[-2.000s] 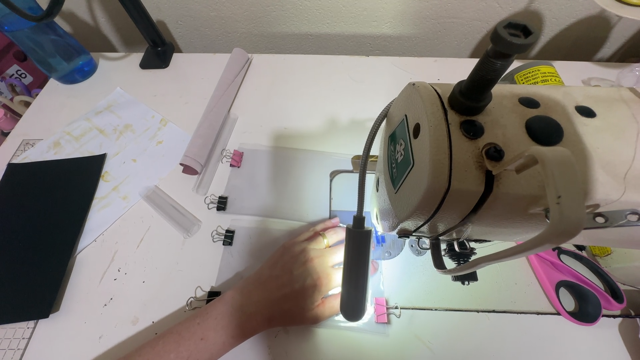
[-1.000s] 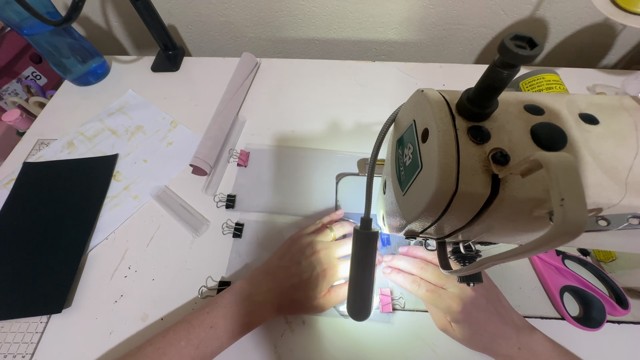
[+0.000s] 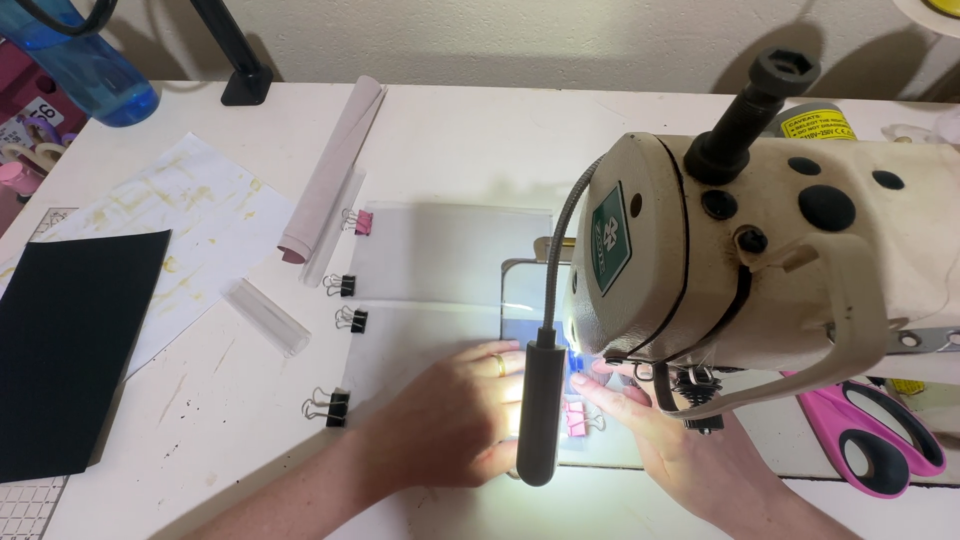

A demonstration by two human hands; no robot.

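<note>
A translucent plastic sheet point(image 3: 450, 255) lies under the head of an industrial sewing machine point(image 3: 645, 247), with black binder clips point(image 3: 351, 320) and a pink one point(image 3: 363, 222) along its left edge. My left hand point(image 3: 457, 412), a ring on one finger, rests flat on the sheet left of the needle area, its fingertips partly behind the lamp. My right hand point(image 3: 660, 427) has its fingers extended near the presser foot, beside another pink binder clip point(image 3: 575, 418); the machine hides part of it. A gooseneck lamp point(image 3: 545, 412) lights the spot and covers the needle.
Pink-handled scissors point(image 3: 877, 442) lie at the right. To the left are a rolled pink sheet point(image 3: 330, 172), a clear plastic roll point(image 3: 266, 316), stained white paper point(image 3: 217, 195) and a black sheet point(image 3: 75, 345). A blue bottle point(image 3: 105, 75) and a black stand base point(image 3: 247, 86) are behind.
My right hand, not seen in the oldest frame, has come in at the right of the presser foot and sits slightly farther right than a second ago. My left hand remains on the sheet.
</note>
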